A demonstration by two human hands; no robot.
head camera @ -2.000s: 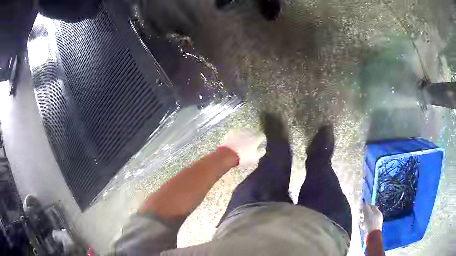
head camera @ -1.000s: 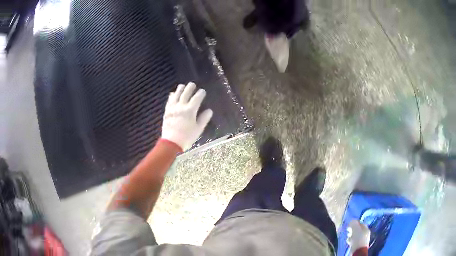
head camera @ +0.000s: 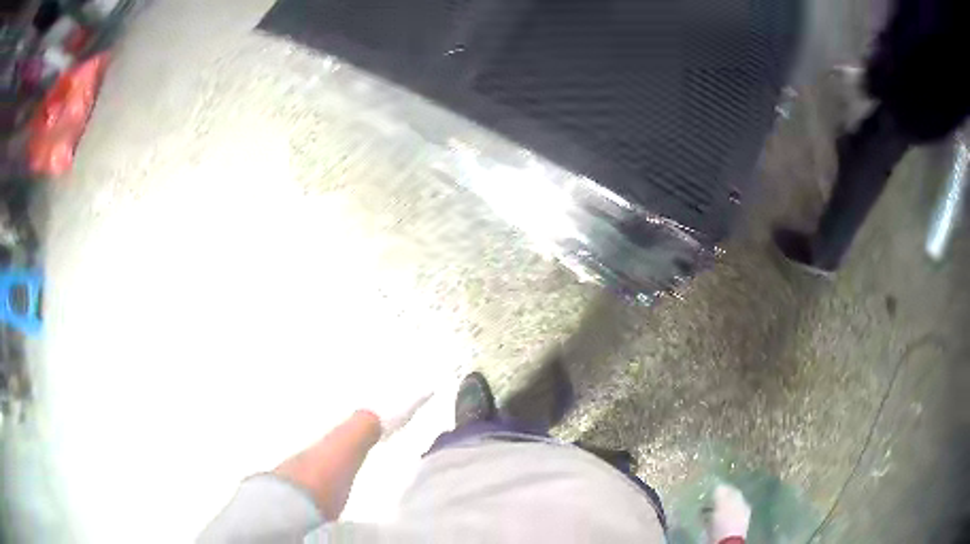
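Note:
The black perforated panel stack (head camera: 638, 96) lies low at the top of the view, its top edge cut off. Shiny clear film (head camera: 542, 207) hangs along its near side. My left hand (head camera: 402, 412) is low, left of my shoe, washed out against the bright floor and away from the stack; its fingers are unclear. My right hand (head camera: 729, 512), in a white glove with a red cuff, is small at the bottom edge, also away from the stack. Its grip is unclear.
Another person's dark leg (head camera: 856, 181) stands right of the stack, with a pale shiny strip (head camera: 947, 202) beyond. A thin cable (head camera: 877, 425) runs over the floor at lower right. A red bag (head camera: 69, 115) and small blue stool (head camera: 19, 300) are at far left.
The view has turned left, so the stack now sits at the top. My left hand, earlier on the panels, has come off them. The blue bin has left the view.

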